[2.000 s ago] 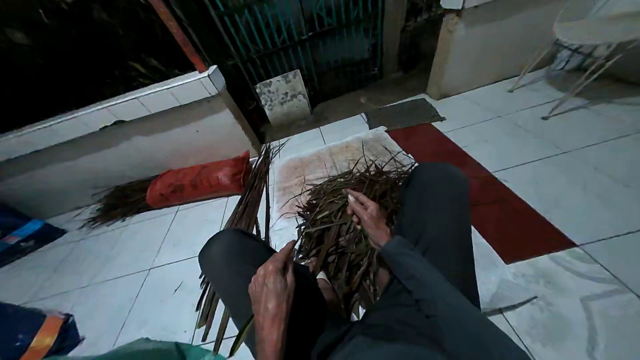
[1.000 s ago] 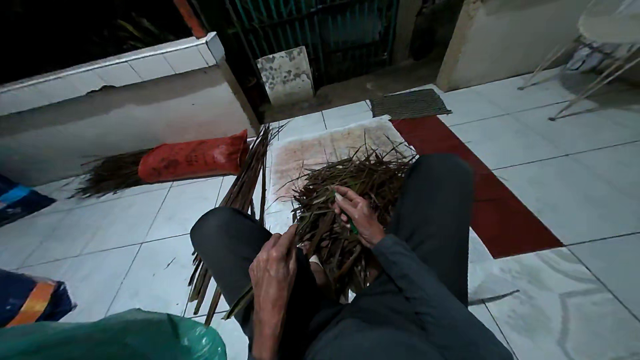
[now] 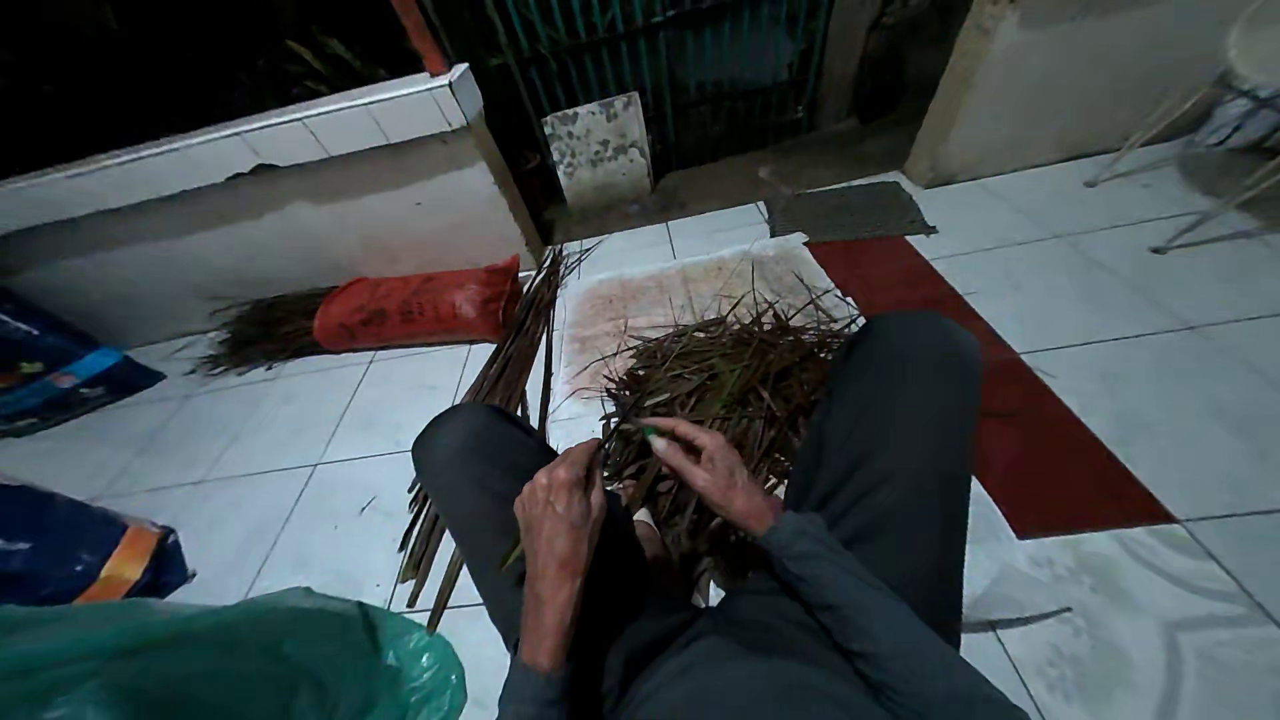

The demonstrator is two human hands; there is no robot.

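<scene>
My left hand (image 3: 560, 505) is closed on a thin dark leaf strip (image 3: 610, 435) over my left knee; a greenish end shows below the hand. My right hand (image 3: 708, 470) pinches something small and green, too small to name, beside the strip's upper end. Between my knees a heap of dry brown and green leaf strips (image 3: 730, 385) lies partly on a stained white cloth sack (image 3: 640, 310). A bundle of long brown strips (image 3: 510, 355) lies left of it, passing behind my left knee.
A red sack (image 3: 420, 305) with dry strips sticking out lies by the low wall (image 3: 300, 220). A green plastic bag (image 3: 230, 660) and dark blue bags (image 3: 80, 540) are at the left. A grey mat (image 3: 850, 210) and chair legs (image 3: 1210, 210) are farther off.
My right hand has moved from over the heap toward my left hand, and the two are now close together at the strip. My left hand has stayed by the left knee.
</scene>
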